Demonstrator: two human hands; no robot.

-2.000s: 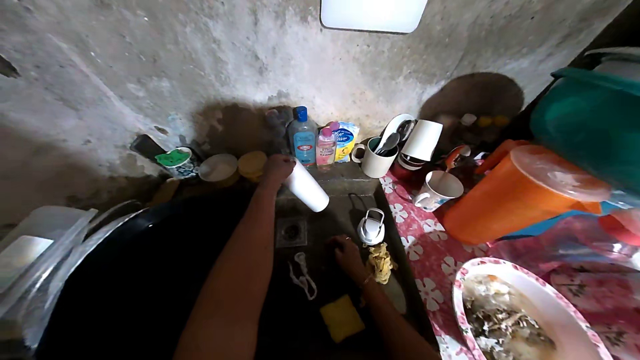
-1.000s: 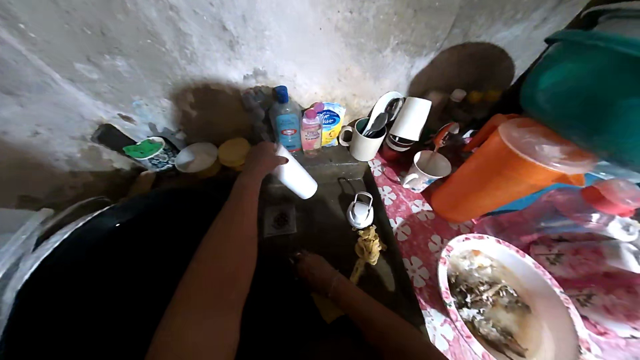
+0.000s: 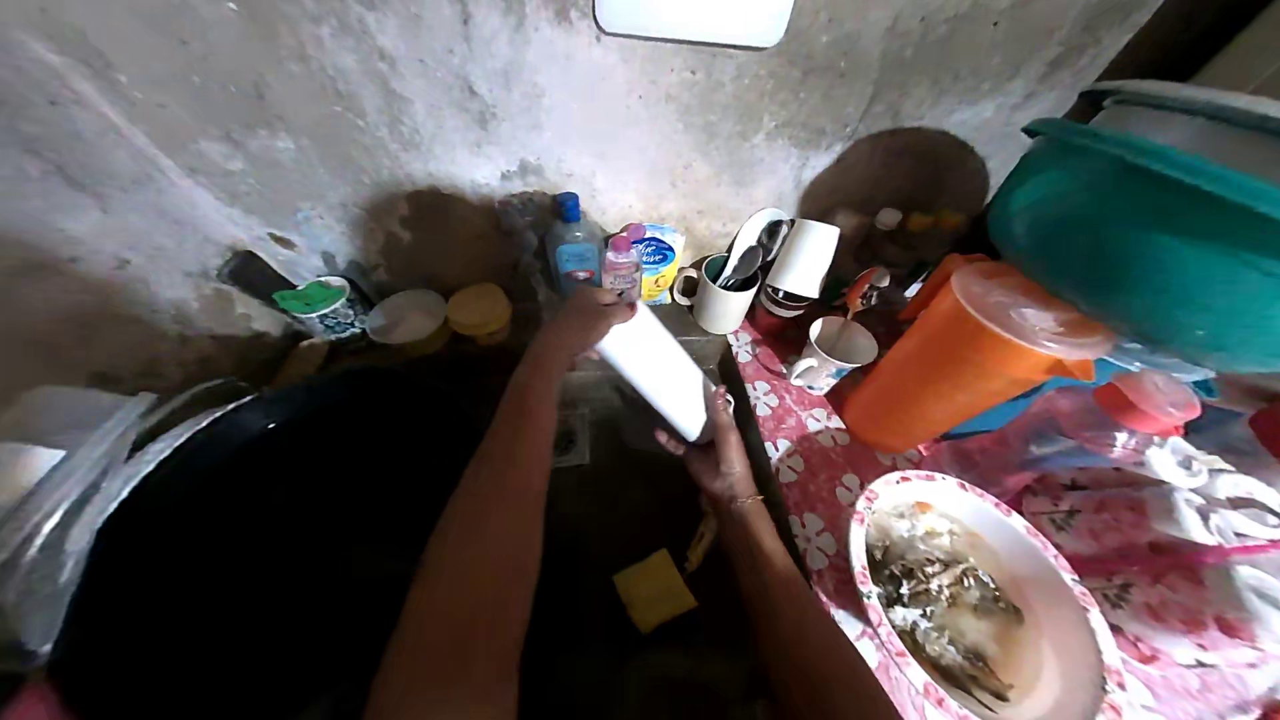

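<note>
A white cylindrical bottle (image 3: 655, 370) is tilted over the dark sink, its lower end toward the right. My left hand (image 3: 590, 325) grips its upper end. Against its lower end is my right hand (image 3: 718, 450), palm and fingers around the base. A white cap with a loop (image 3: 728, 402) shows only in part behind the right hand. The yellow sponge (image 3: 654, 590) lies on the sink floor, left of my right forearm. Near that wrist, a yellowish scrubber (image 3: 702, 540) is mostly hidden. The sink drain (image 3: 571, 437) shows below the left hand.
Bottles of liquid (image 3: 576, 250) and a mug with spoons (image 3: 722, 300) line the back ledge. To the right stand another mug (image 3: 835, 355), an orange pitcher (image 3: 960, 360) and a bowl of food scraps (image 3: 1060, 620). A large black basin (image 3: 270, 540) fills the left.
My right hand has risen from the sink floor by the sponge to the lower end of the white bottle. The left hand keeps its hold on the upper end.
</note>
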